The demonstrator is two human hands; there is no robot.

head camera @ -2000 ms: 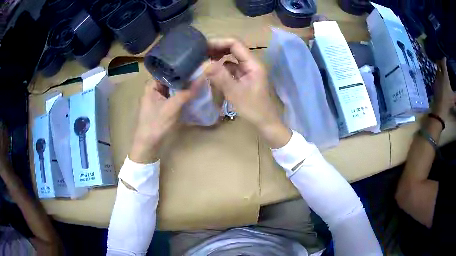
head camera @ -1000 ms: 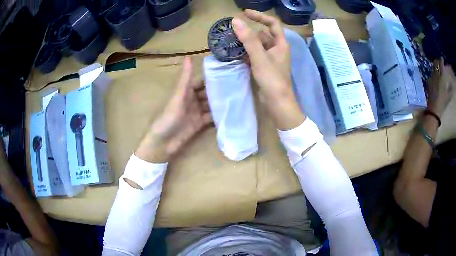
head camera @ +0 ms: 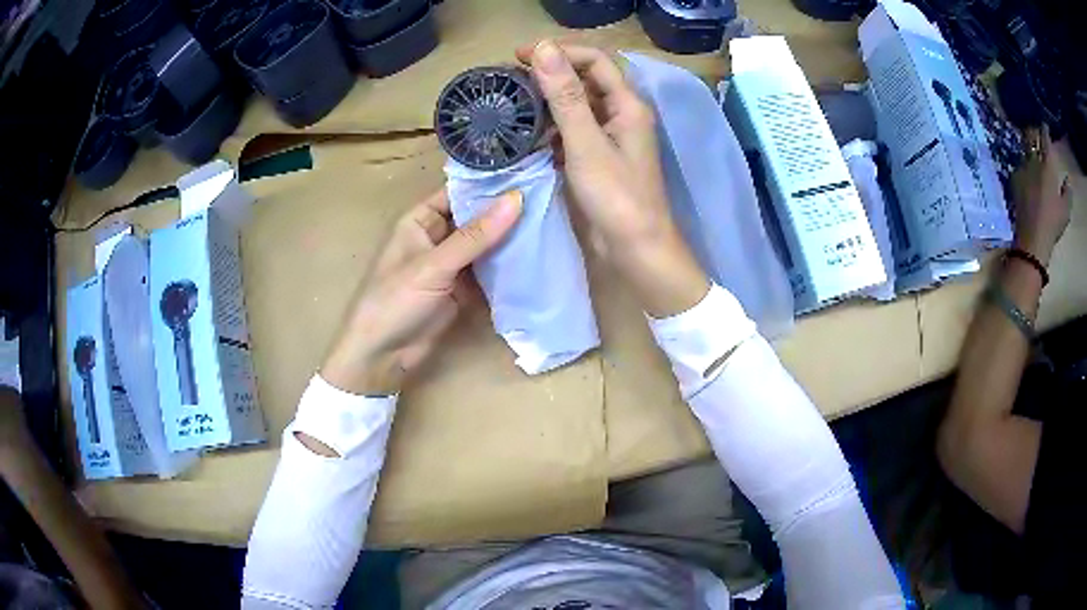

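A mini fan shows its round dark grille [head camera: 489, 117] above a white bag [head camera: 539, 277] that covers its handle. The fan is held over the kraft paper, head away from me, bag end towards me. My left hand [head camera: 417, 280] grips the bag just below the fan head, with the thumb on top. My right hand [head camera: 608, 155] holds the right edge of the fan head with thumb and fingers. The handle inside the bag is hidden.
Retail boxes with raised flaps stand at the left [head camera: 200, 316] and right [head camera: 805, 179]. A frosted plastic bag [head camera: 709, 197] lies beside the right boxes. Dark fan bases [head camera: 292, 66] are stacked along the back of the kraft-covered table [head camera: 477, 453]. Another person's arm [head camera: 995, 369] is at the right.
The dark base held two seconds ago is out of my hands, and the bagged fan shows instead. Since one second ago, my left hand has closed on the bag and the fan has moved left.
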